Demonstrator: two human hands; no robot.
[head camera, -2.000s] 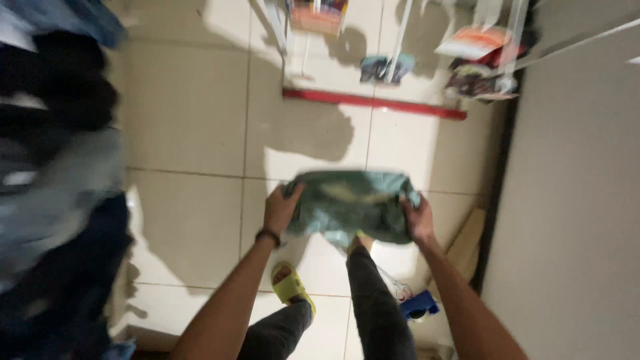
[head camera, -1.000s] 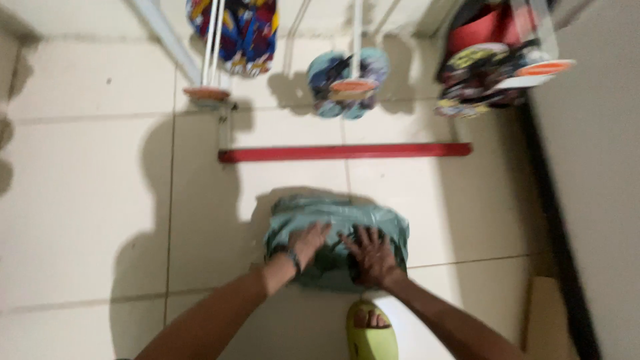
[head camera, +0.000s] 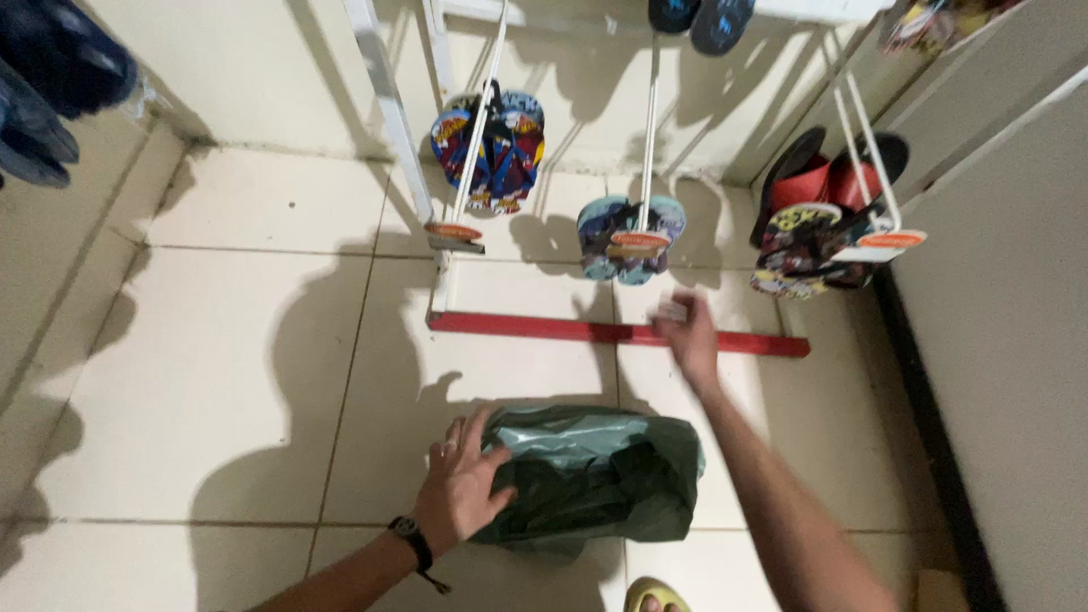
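A dark green plastic bag (head camera: 586, 484) lies on the tiled floor, its contents hidden. At its left end is my left hand (head camera: 463, 484), fingers spread over the edge and a dark bracelet on the wrist. My right hand (head camera: 687, 327), blurred, is raised beyond the bag, in front of the rack's red base bar (head camera: 544, 327); whether its fingers are closed is unclear. Just above that hand, light blue patterned flip-flops (head camera: 631, 242) hang on a white hook with an orange tag.
More flip-flops hang on the rack: a colourful pair (head camera: 491, 149) at left, dark patterned ones (head camera: 807, 251) at right. Red-strapped sandals (head camera: 829, 178) are behind these. A grey panel (head camera: 1011, 255) bounds the right side. My foot in a yellow-green slide (head camera: 654, 595) is below the bag.
The bag, held up between both hands two seconds ago, is now on the floor. Since one second ago my right hand has left it and moved forward; my left hand has shifted to its left end.
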